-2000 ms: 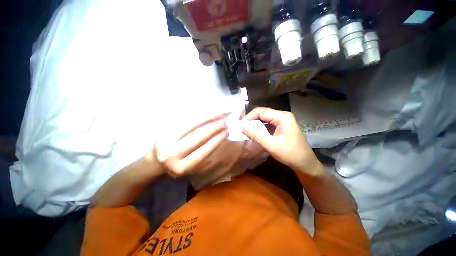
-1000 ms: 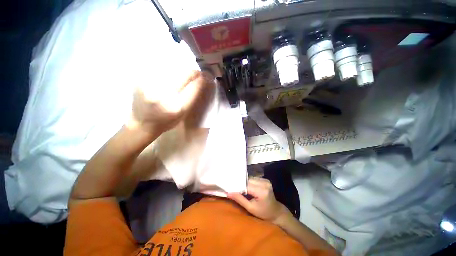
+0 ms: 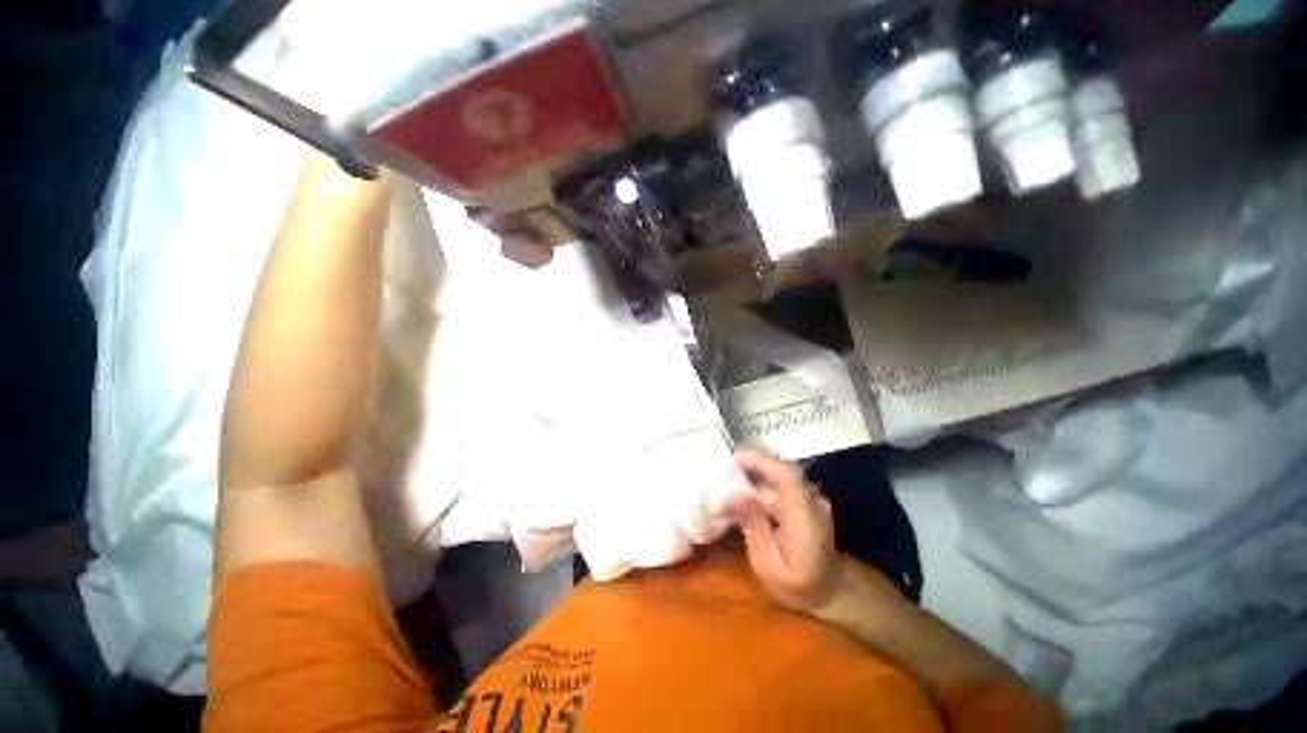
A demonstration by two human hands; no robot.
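A white fabric piece (image 3: 616,415) lies from the dark presser foot area (image 3: 645,236) of the overlock machine down to my waist. My right hand (image 3: 788,530) grips its lower right edge between thumb and fingers. My left forearm reaches up at the left, and my left hand is hidden behind the machine head beside the red label (image 3: 495,115). A narrow white band (image 3: 788,348) lies right of the foot on the machine bed.
A large white heap (image 3: 158,415) is at the left. White tension knobs (image 3: 781,172) stand on the machine front. A dark tool (image 3: 960,259) lies on the bed (image 3: 1003,322), which has ruler-like marks. Greyish-white pieces (image 3: 1132,530) are heaped at the right.
My left hand has left the fabric and moved up behind the machine head. My right hand went down to the fabric's lower edge, then slightly up and right. The view has tilted.
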